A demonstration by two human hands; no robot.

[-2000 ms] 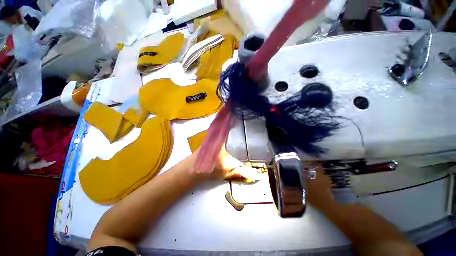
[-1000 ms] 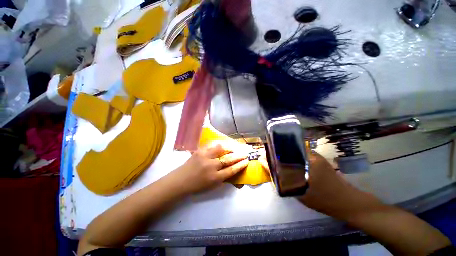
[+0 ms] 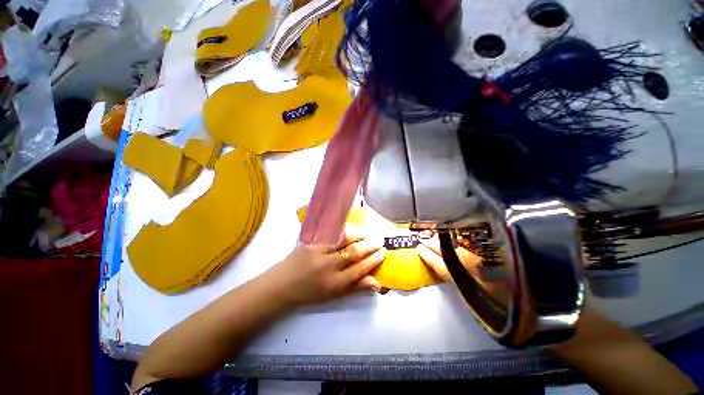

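Note:
A mustard-yellow cut piece (image 3: 407, 271) lies under the lamp light at the sewing machine's needle area. A black woven label (image 3: 402, 242) with white lettering lies on it. My left hand (image 3: 332, 268), with a ring on one finger, presses flat on the piece left of the label, fingertips near its edge. My right hand (image 3: 448, 260) reaches in from the right with a fingertip at the label's right end; it is largely hidden behind the chrome guard (image 3: 540, 270). The needle cannot be made out.
A stack of yellow cut pieces (image 3: 202, 224) lies at left, with small yellow pieces (image 3: 158, 158) and a labelled piece (image 3: 262, 119) behind it. The pink strip (image 3: 345, 173) and navy tassel (image 3: 533, 123) hang from the machine head. The table's grey front edge (image 3: 324, 366) runs below.
Two seconds ago no label showed near the needle. Now it lies on the piece between both hands' fingers. Since one second ago the view has shifted closer and my right fingertip shows beside the label.

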